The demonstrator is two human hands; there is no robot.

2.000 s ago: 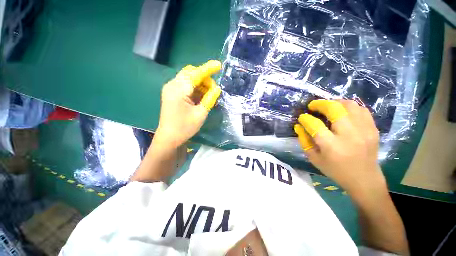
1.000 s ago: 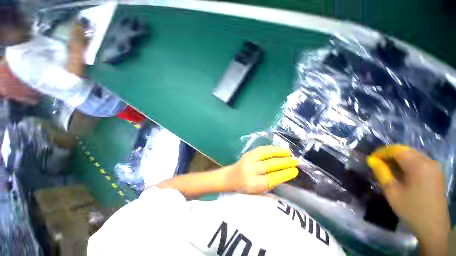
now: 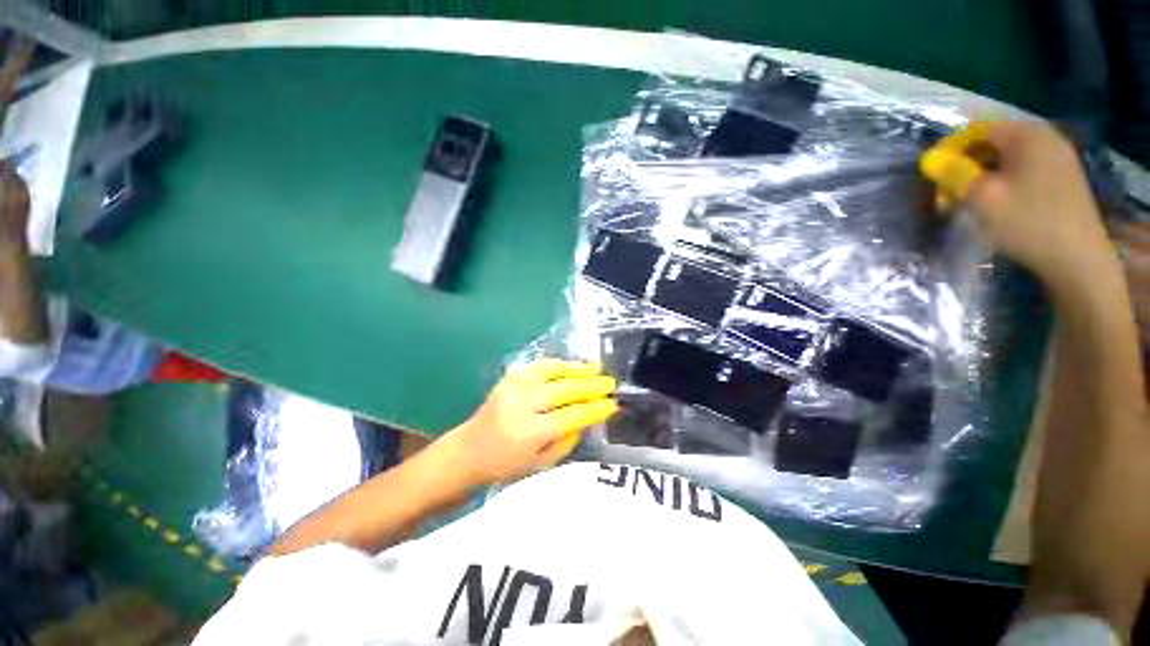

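Observation:
A clear crinkled plastic bag (image 3: 807,227) lies before me with several glossy black panels in it. A longer black panel (image 3: 710,379) lies near its front edge, above smaller panels. My left hand (image 3: 542,410), in yellow finger cots, is at the bag's near left corner; its fingertips touch the edge, and whether they pinch it I cannot tell. My right hand (image 3: 996,183) is at the bag's far right part with yellow-covered fingers curled; the bag looks pulled and blurred there, and what the fingers hold is unclear. A grey and black housing (image 3: 441,202) lies left of the bag.
More dark housings (image 3: 124,164) lie at the far left beside a white edge. Another person's arm (image 3: 15,252) is at the left rim. A tan cardboard strip (image 3: 1024,486) shows under my right forearm. The green table (image 3: 303,189) has a white border (image 3: 378,35).
My right hand has moved from the panels near the bag's front to its far right part. My left hand stays by the near left corner. The view has swung left and back.

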